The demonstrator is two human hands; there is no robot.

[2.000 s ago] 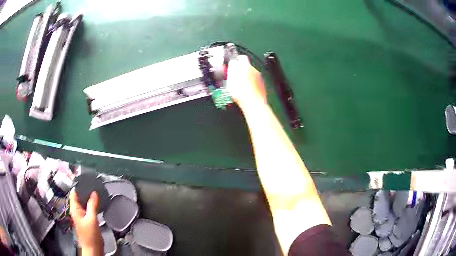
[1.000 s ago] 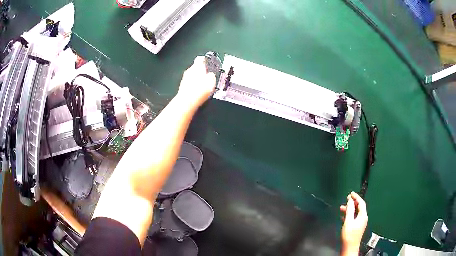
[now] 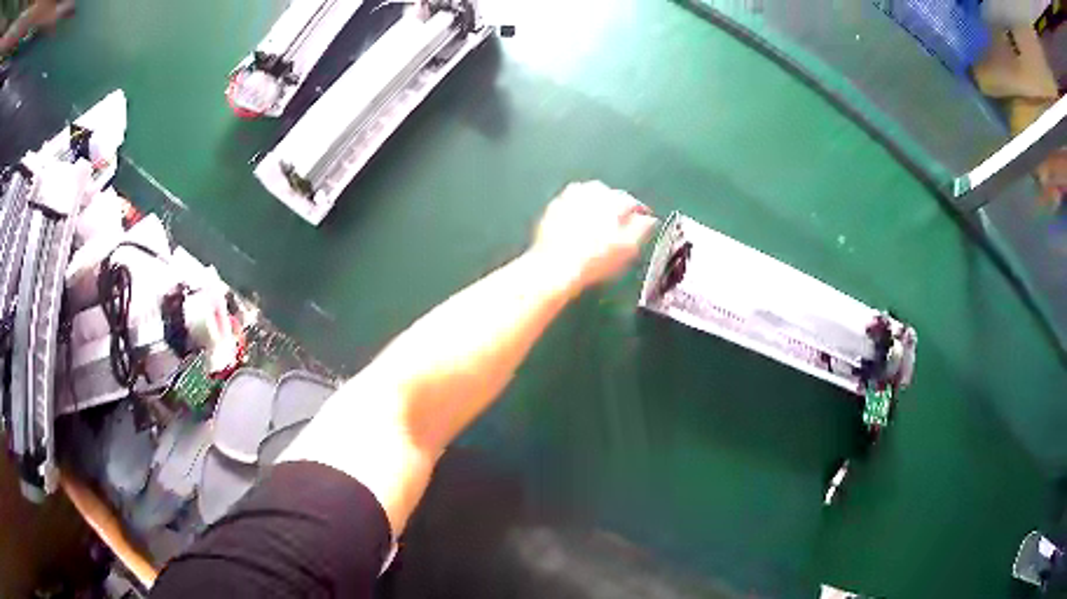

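Note:
A silver-white housing (image 3: 766,307) lies slanted on the green bench, open side with a ridged strip facing me. A green circuit board (image 3: 876,405) hangs at its right end. My left hand (image 3: 593,234) reaches in from the lower left, curled and blurred, just beside the housing's left end. I cannot tell whether it holds anything; no end cap shows in it. My right hand is not in view. A small pale piece (image 3: 835,482) lies below the board, too blurred to name.
Two more housings (image 3: 369,111) lie at the upper left. Housings with a bundled black cord (image 3: 117,307) are heaped at left, beside grey end caps (image 3: 243,415). Another forearm (image 3: 105,527) shows at the lower left. A pale rail (image 3: 1012,152) crosses the right edge.
The view has shifted, and the housing sits farther right and lower in it. My left hand no longer shows the grey end cap. My right hand has gone out of view.

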